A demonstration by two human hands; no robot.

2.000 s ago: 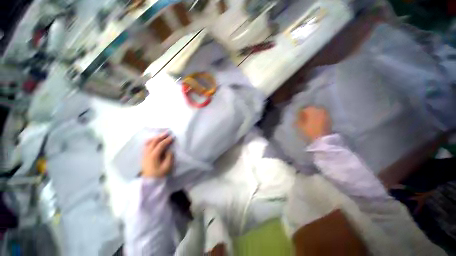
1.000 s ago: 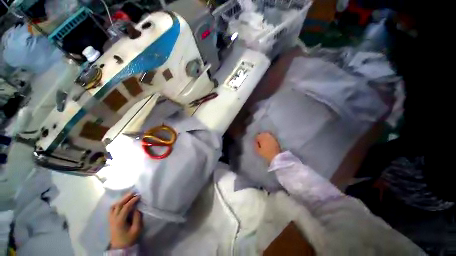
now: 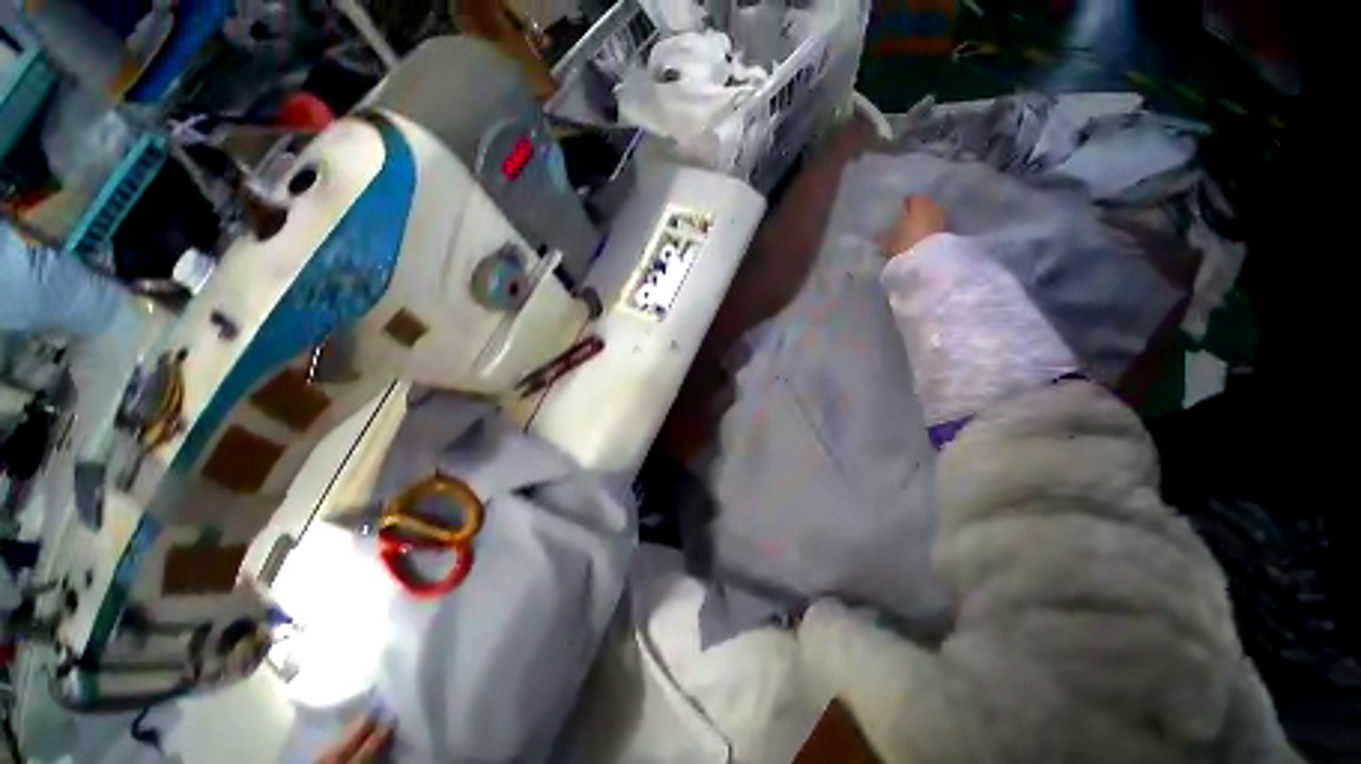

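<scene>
A grey panel (image 3: 523,597) lies on the machine table, partly under the bright needle lamp. The scissors (image 3: 429,534), with one orange-yellow and one red loop, lie on it; their blades are hard to see in the glare. My left hand (image 3: 358,742) is cut off by the bottom edge; only fingertips show, at the grey cloth. A second pile of grey panels (image 3: 814,433) lies on a brown board at the right. My right hand (image 3: 915,224) is at the far part of this pile, small and blurred; its grip on the cloth cannot be told.
The cream-white sewing machine (image 3: 358,194) with a blue stripe stands at the left. Dark red snips (image 3: 563,366) lie on its bed, near a recess with small items (image 3: 666,266). A white basket (image 3: 776,105) of pale cloth stands behind. Pale cloth (image 3: 672,642) covers my lap.
My right hand has moved forward over the right pile, away from me. The view has shifted, so my left hand is now mostly out of the picture. The scissors still lie on the panel.
</scene>
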